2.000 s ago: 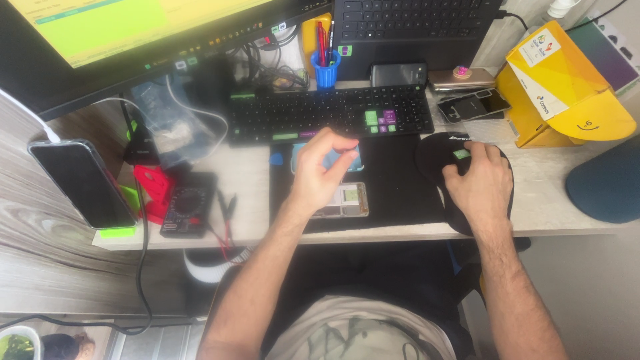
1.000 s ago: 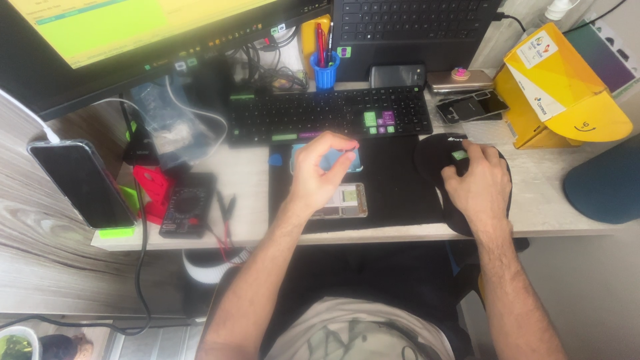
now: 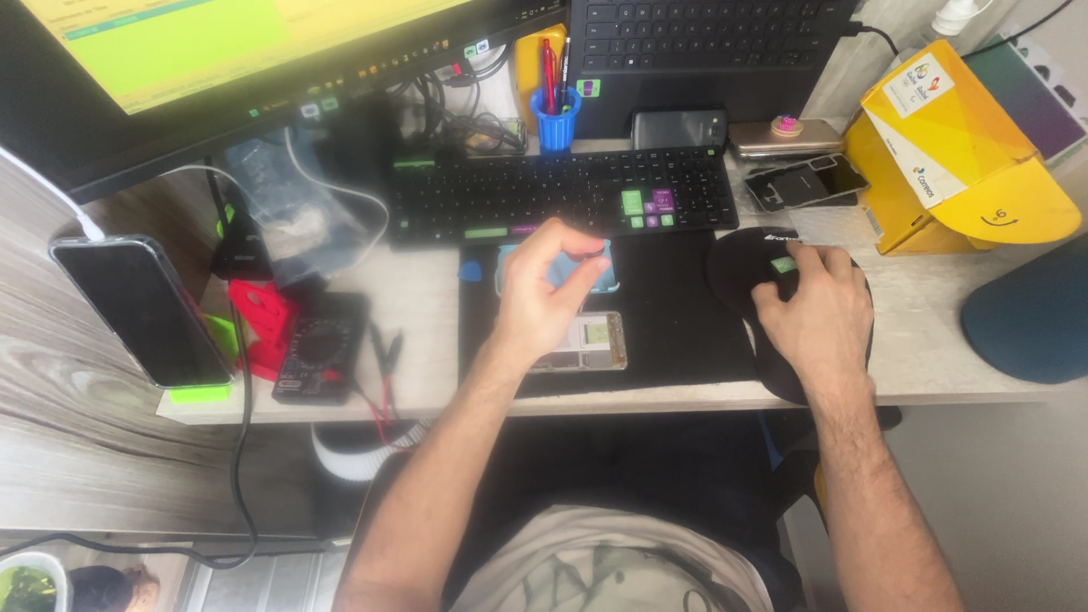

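Observation:
My left hand (image 3: 548, 293) hovers over a black desk mat (image 3: 671, 314), thumb and index finger brought close together; whether something tiny is pinched between them I cannot tell. Behind the hand lies a light-blue phone case (image 3: 605, 276). Below it, partly covered by the hand and wrist, is an opened phone (image 3: 595, 340) with its inner parts showing. My right hand (image 3: 816, 314) rests on a dark computer mouse, mostly hidden beneath the palm, on a black mouse pad (image 3: 735, 263). A black keyboard (image 3: 561, 195) lies behind both hands.
A monitor (image 3: 255, 68) and a laptop (image 3: 705, 51) stand at the back, with a blue pen cup (image 3: 556, 123) between. Left are a multimeter (image 3: 321, 348), its leads and a propped phone (image 3: 140, 310). Right are a phone frame (image 3: 803, 183), a yellow cardboard box (image 3: 952, 153) and a dark blue cylinder (image 3: 1028, 314).

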